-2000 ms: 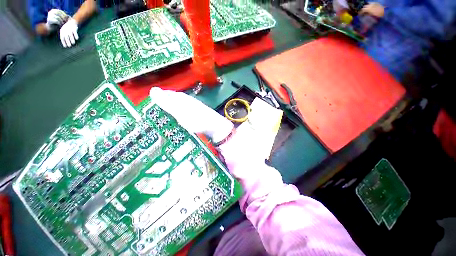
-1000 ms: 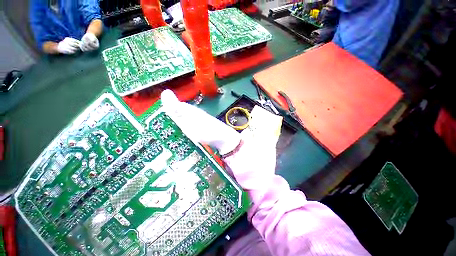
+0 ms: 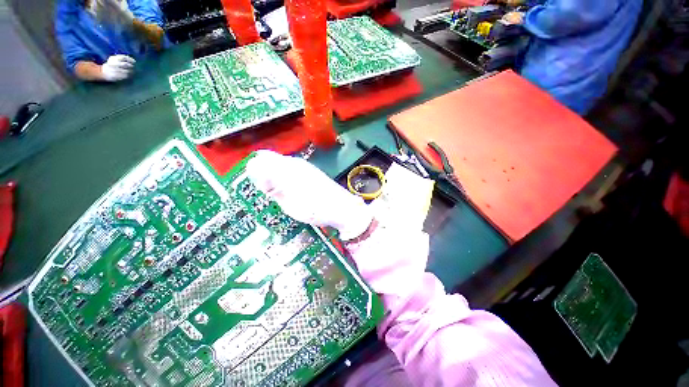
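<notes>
A large green power circuit board lies tilted across the lower left of the head view, solder side up, its lower end cut off by the frame. My right hand, in a white glove under a pink sleeve, is on the board's upper right edge and grips it there; the fingers under the board are hidden. My left hand is not in view.
Two more boards lie on red mats behind a red-wrapped post. A black tray holds a yellow ring and pale paper. Pliers touch a red mat. Two people in blue sit opposite.
The held board's tilt has changed slightly, and the glare on it has shifted. My right hand stays on its edge, a little further right in the view. The person opposite has parted their hands.
</notes>
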